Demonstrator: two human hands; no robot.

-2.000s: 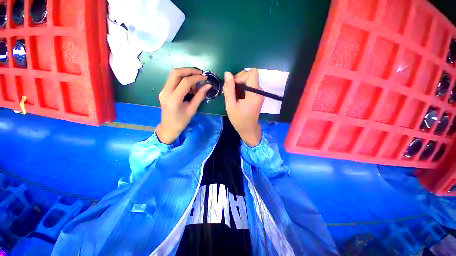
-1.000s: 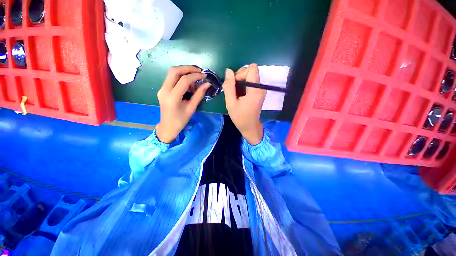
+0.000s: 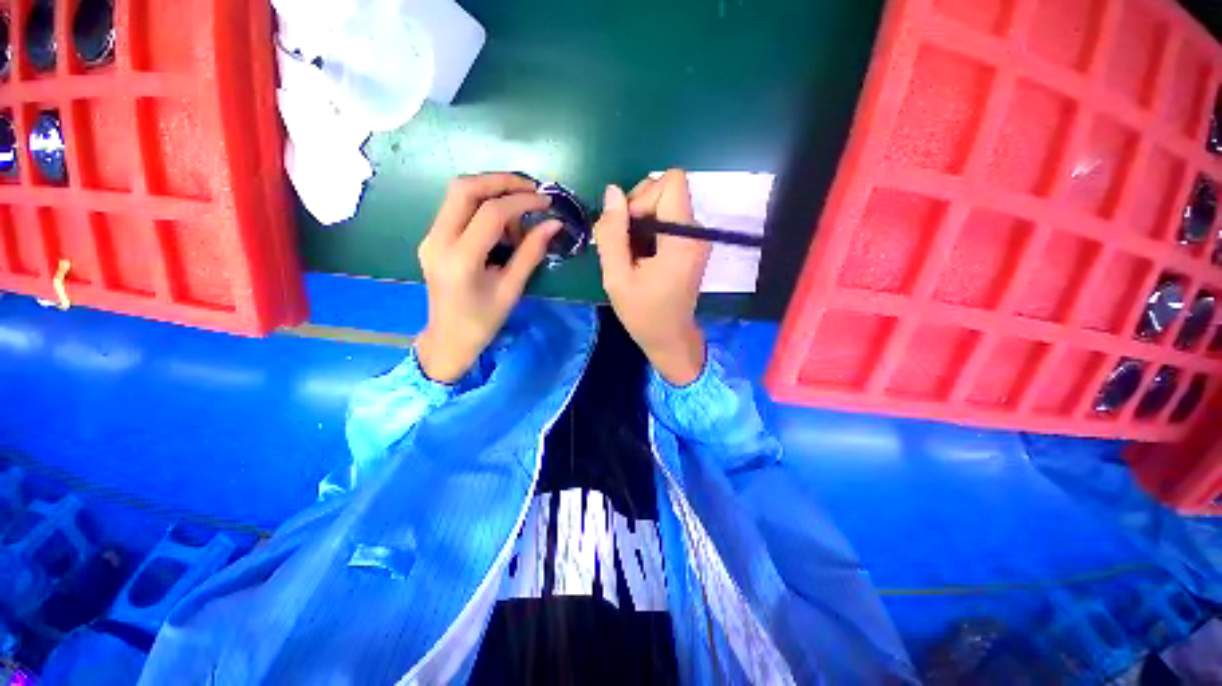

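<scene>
My left hand [image 3: 476, 261] holds a small round watch case (?) [image 3: 567, 223], dark with a shiny metallic rim, between thumb and fingers above the dark green bench. My right hand [image 3: 651, 261] grips a thin black brush or tweezers (?) [image 3: 717, 235] like a pen, its shaft pointing right. The tool's tip is hidden by my fingers or too small to see; my right fingertips are close to the rim of the round piece. A flat white paper or cloth square [image 3: 734, 201] lies on the bench behind and right of my right hand.
A red foam tray [image 3: 248, 161] stands at left, with dark round pieces in some pockets. Another red tray [image 3: 858, 255] stands at right, with several round pieces at its far right. Crumpled white wipes [image 3: 322, 168] and a translucent cup (?) [image 3: 395, 74] lie at upper left. Blue stools show below.
The black tool's shaft has tilted from sloping down to the right to nearly level. Both hands stay almost in place, still holding the round piece and the tool.
</scene>
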